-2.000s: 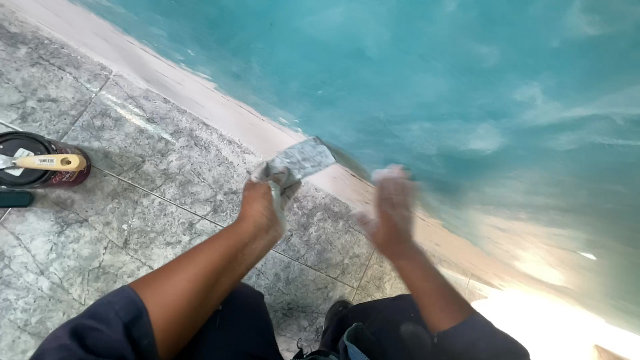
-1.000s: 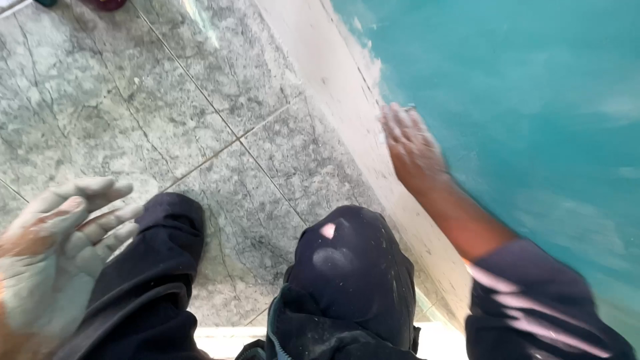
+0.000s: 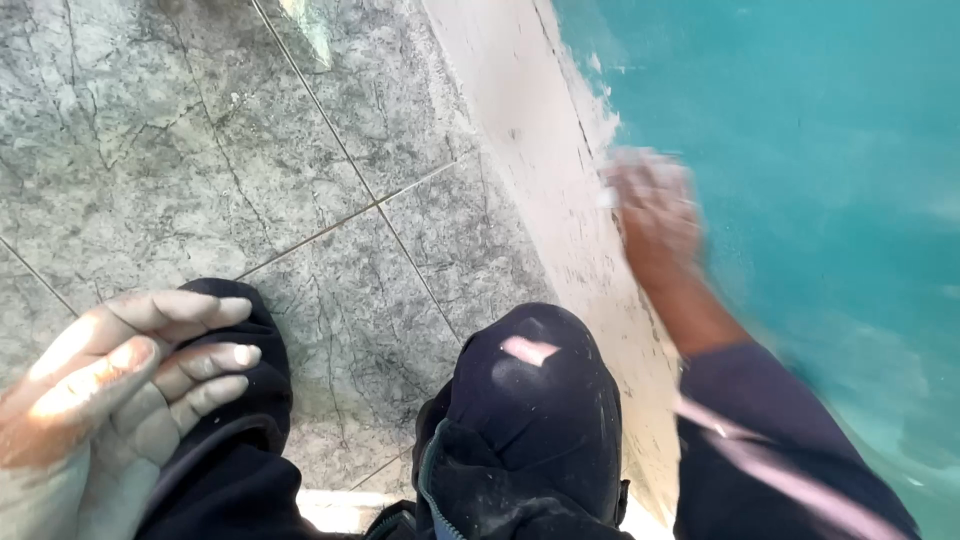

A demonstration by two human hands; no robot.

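Observation:
My left hand (image 3: 127,390), coated in pale dust, is palm up with fingers apart and nothing in it, beside my dark trouser leg (image 3: 255,375). My right hand (image 3: 656,210) lies at the lower edge of the teal painted wall (image 3: 810,150), where it meets a whitish strip (image 3: 517,112) along the floor. Motion blurs it; a small white spot shows at its fingers, and whether it holds something cannot be told. Rough white patches mark the seam just above that hand.
Grey marble-patterned floor tiles (image 3: 300,150) with dark joints extend on the left. My bent knee (image 3: 536,375), in dark dusty cloth, is close to the strip. Bright light falls on the floor at the bottom.
Two seconds ago my left hand held a grey cloth-like or flat piece at the strip; now that hand is empty at lower left. The view has shifted strongly. My right hand remains at the wall.

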